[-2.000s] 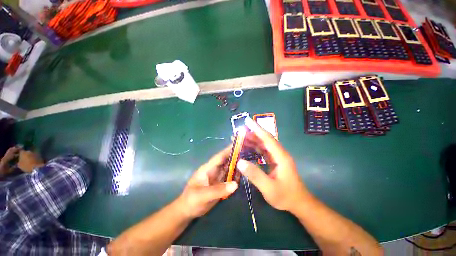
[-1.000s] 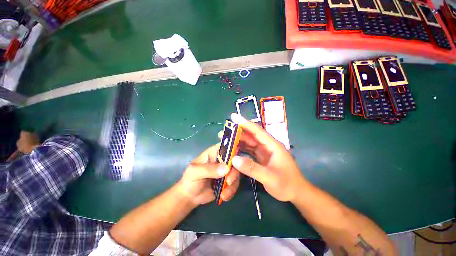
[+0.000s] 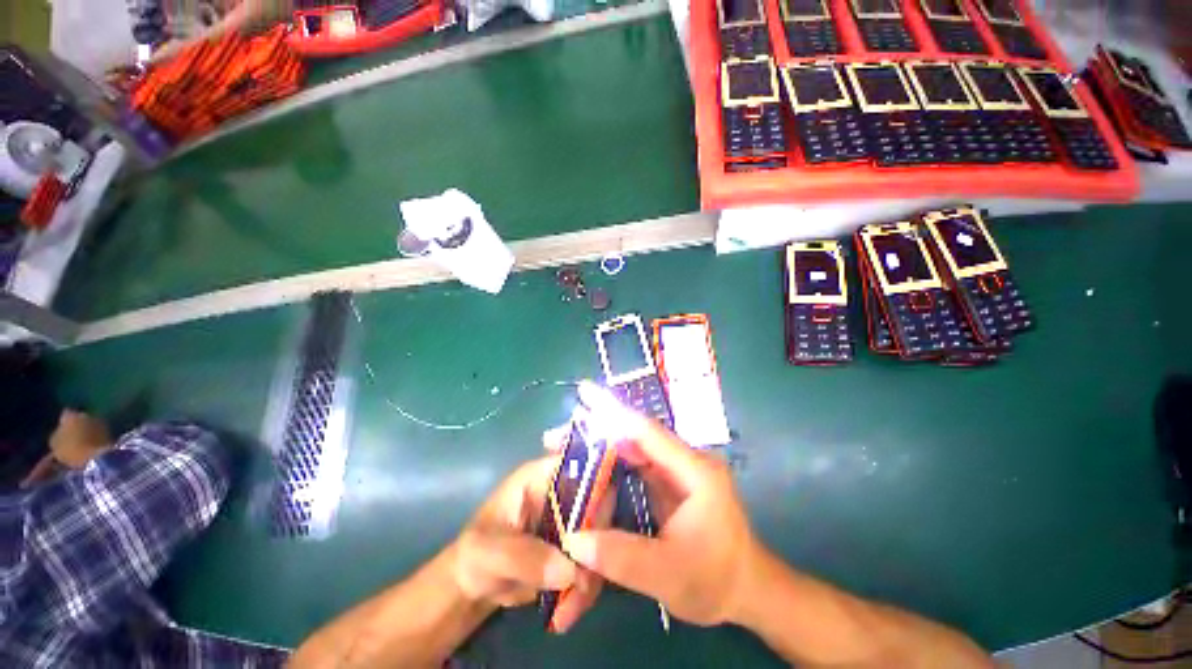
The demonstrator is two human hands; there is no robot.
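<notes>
A keypad phone [image 3: 573, 486] with a dark screen and red-orange edge is held tilted between both hands in the lower middle. My left hand [image 3: 513, 533] grips its lower left side. My right hand [image 3: 677, 523] holds its right edge, with fingertips at the bright, glaring top end. Behind the hands, a loose front frame [image 3: 628, 350] with an empty window lies beside an orange housing [image 3: 690, 379] with a white inside. Thin tweezers [image 3: 638, 503] lie partly hidden under my right hand.
Several phones [image 3: 902, 281] lie at right, below an orange phone tray [image 3: 915, 183]. A white bottle [image 3: 458, 239] stands at the pale rail [image 3: 575, 244]. A strip of small parts [image 3: 311, 418] and a coworker's plaid sleeve [image 3: 157, 490] are at left. A thin wire [image 3: 438, 425] lies between.
The view shifts between frames. Both hands have moved nearer the bench's front edge, and the held phone has turned from edge-on to show its screen side. The loose parts look unmoved on the mat.
</notes>
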